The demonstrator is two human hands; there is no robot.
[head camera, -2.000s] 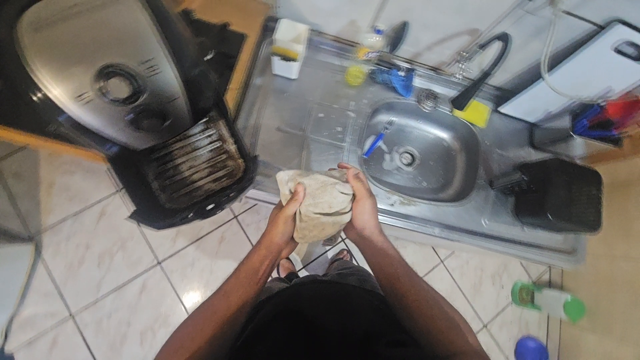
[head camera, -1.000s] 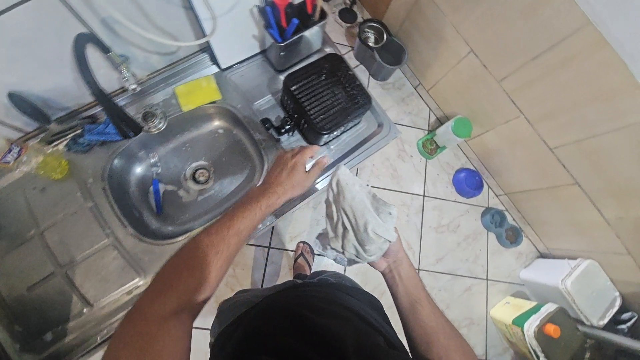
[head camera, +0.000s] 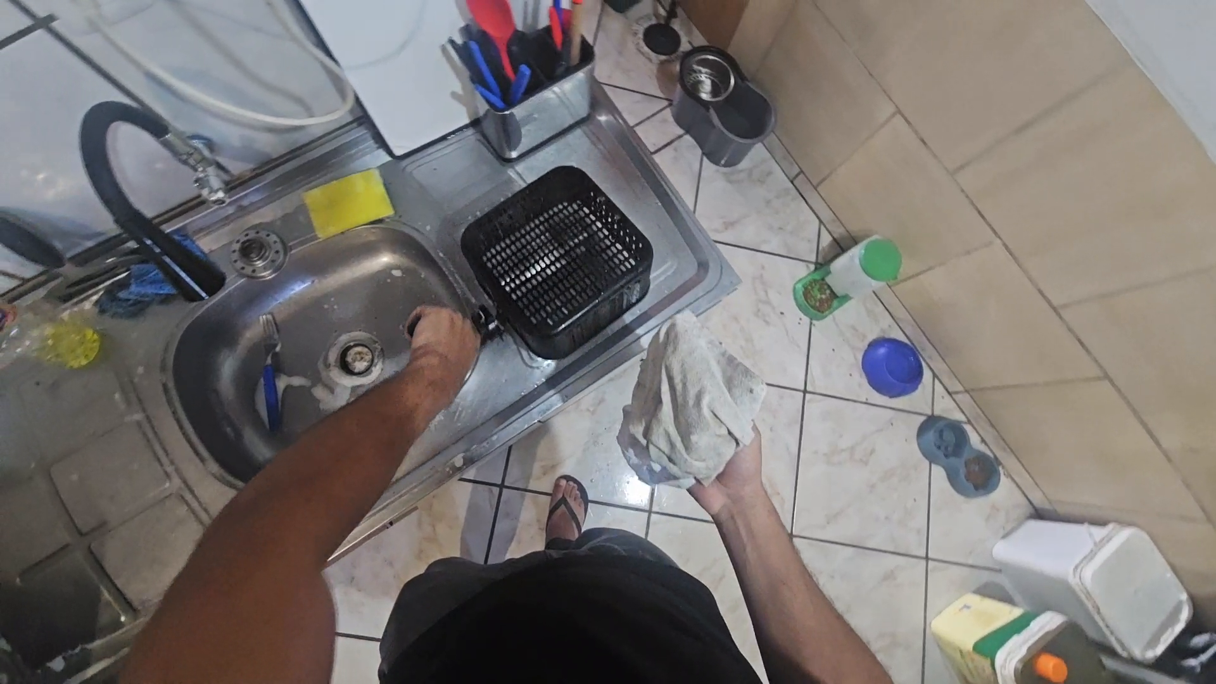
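My left hand is closed around the handle of a black air fryer basket, at the right rim of the steel sink. The basket stands upright on the drainboard, its slotted bottom showing. Over the floor to the right, my right hand holds a crumpled off-white cloth from below; the cloth hides most of the fingers. A blue-handled fork lies in the sink beside the drain. On the back rim rests a yellow sponge cloth.
A black faucet arches over the sink. Behind the basket stands a metal utensil holder. On the tiled floor are a green-and-white pet feeder, a blue bowl, a double bowl and lidded containers near the wall.
Two seconds ago both hands held the cloth in front of the sink. Since then the left hand has let go of it and taken the basket's handle. The view has swung far to the right.
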